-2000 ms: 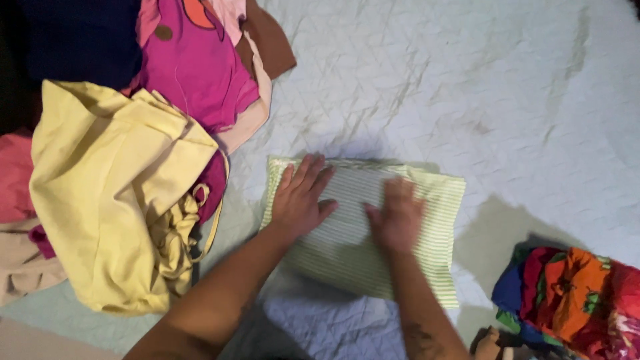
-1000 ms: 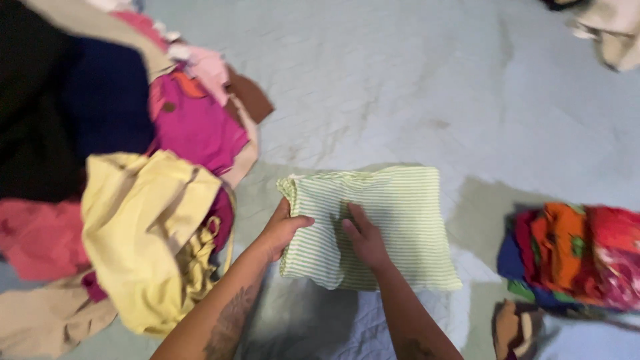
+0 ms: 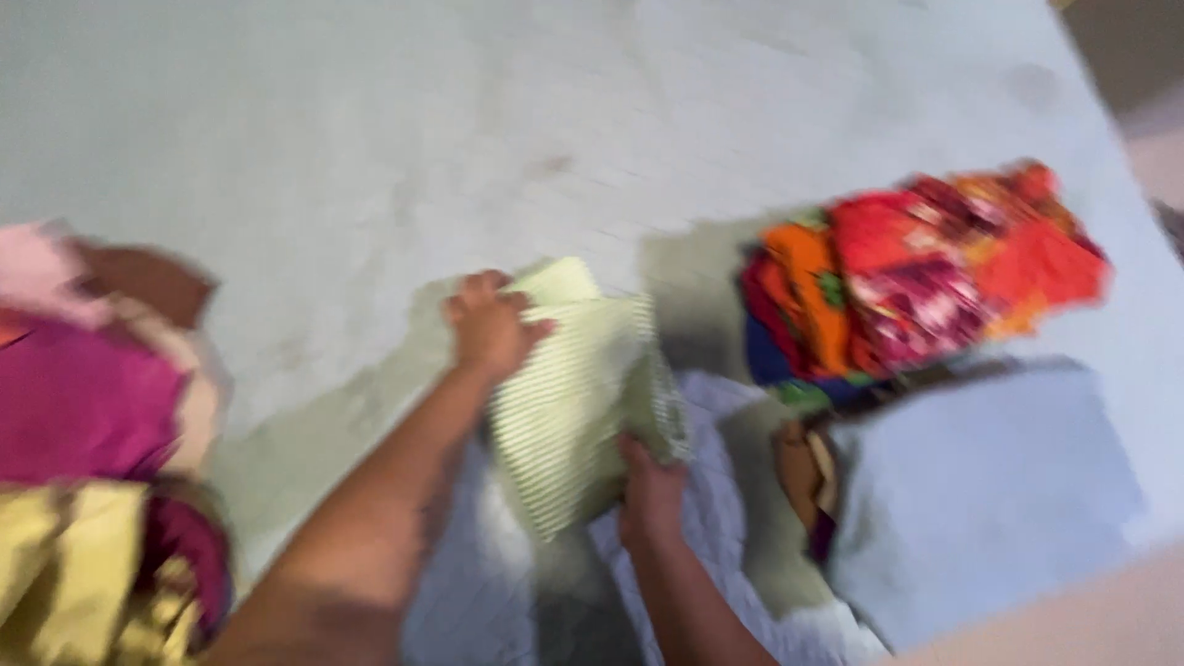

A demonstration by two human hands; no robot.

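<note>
A green-and-white striped cloth (image 3: 564, 398), folded into a smaller bundle, is held tilted between my two hands, over a pale blue bed sheet (image 3: 592, 166). At its upper left edge, my left hand (image 3: 495, 324) grips it with the thumb on the striped face. My right hand (image 3: 652, 486) holds the lower right side, where the folded layers and edge show. The fingers behind the cloth are hidden, and the view is somewhat blurred.
Folded red, orange and patterned clothes (image 3: 925, 277) lie in a stack at right. Below them is a folded light blue cloth (image 3: 990, 499), beside a brown item (image 3: 800, 472). At left lie a magenta garment (image 3: 83, 398), a brown cloth (image 3: 148, 282) and a yellow garment (image 3: 79, 555).
The striped cloth lay spread flat under my hands; it is now folded smaller and held in both hands. The view has swung to the right, showing more of the stack there.
</note>
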